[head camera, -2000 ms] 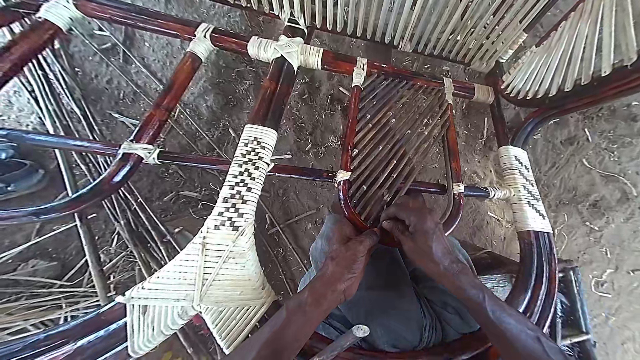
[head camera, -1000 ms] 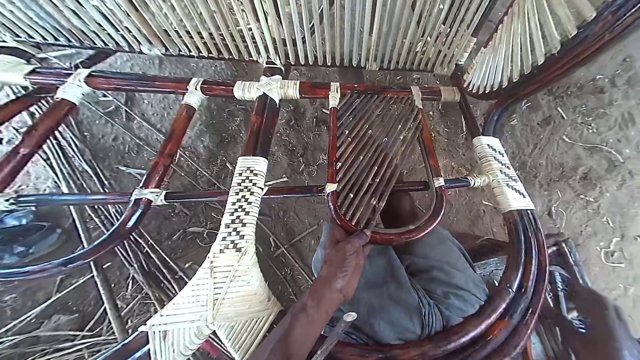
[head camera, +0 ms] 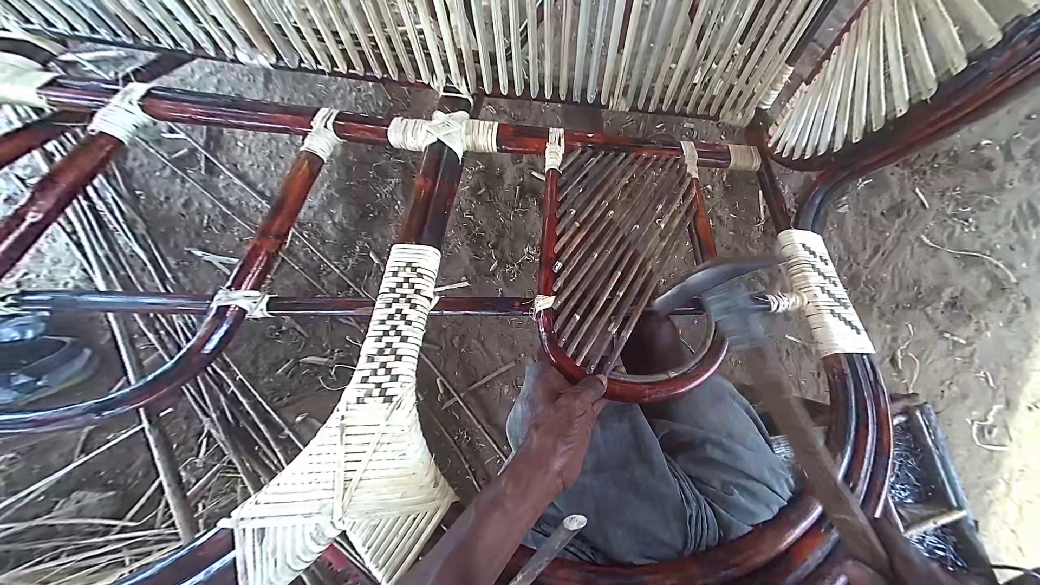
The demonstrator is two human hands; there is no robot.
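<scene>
My left hand (head camera: 565,418) pinches the lower end of a thin dark cane strip at the curved bottom of a U-shaped rattan loop (head camera: 666,388). Slanting dark cane strips (head camera: 609,244) fill much of the loop, leaving a gap at its right. A claw hammer (head camera: 735,317), blurred, is over the loop's right side, its wooden handle (head camera: 812,447) running down to the lower right. My right hand is mostly hidden at the bottom right edge, seemingly at the handle. White binding (head camera: 445,134) wraps the joints of the red-brown rattan frame (head camera: 268,114).
A woven white-and-black wrapped post (head camera: 398,325) stands left of the loop. Pale slatted panels (head camera: 569,49) run along the top. Long thin canes (head camera: 162,455) lie on the dirt at left. A stick end (head camera: 573,522) rises near my left forearm. Curved rattan poles (head camera: 861,431) are at right.
My right hand left the loop, reached to the lower right, and a hammer has come into view over the loop's right side. My left hand stays at the loop's bottom.
</scene>
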